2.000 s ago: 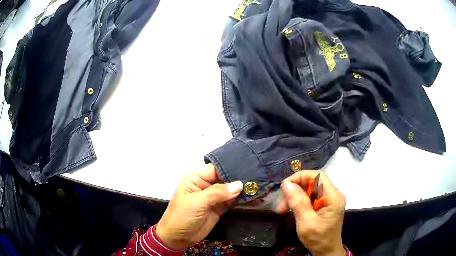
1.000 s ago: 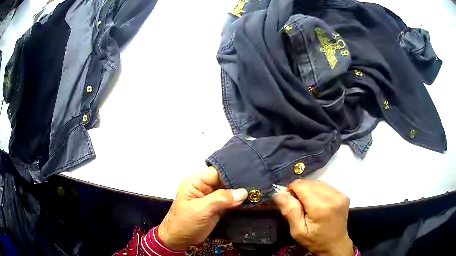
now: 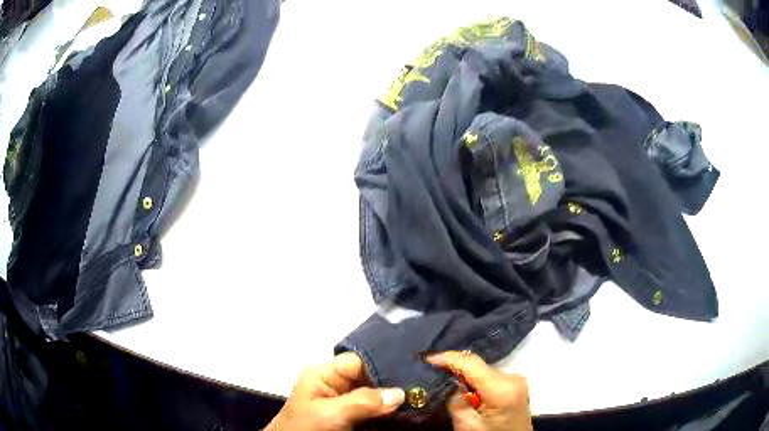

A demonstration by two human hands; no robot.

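Note:
A dark denim jacket [image 3: 438,194] lies bunched on the table, with yellow eagle and lettering embroidery [image 3: 531,171] on its front. Its cuff [image 3: 392,345] is at the near edge. My left hand [image 3: 333,396] grips the cuff end, thumb beside a gold button [image 3: 416,397], fingers partly inside the opening. My right hand [image 3: 489,391] is at the cuff's right side, fingers curled around orange-handled thread snips [image 3: 472,397]. Only a bit of orange shows; the blades are hidden. Both hands are partly cut off by the bottom edge.
A second jacket [image 3: 126,177] lies open at the left, black lining and grey facing showing, with gold buttons along its edge. The white table [image 3: 261,252] has a curved near edge. Dark garments [image 3: 126,383] lie below it at the left.
The view has tilted up, so the jacket and hands sit lower in the picture. My right hand has moved over the cuff, hiding the second gold button. My left hand keeps its hold.

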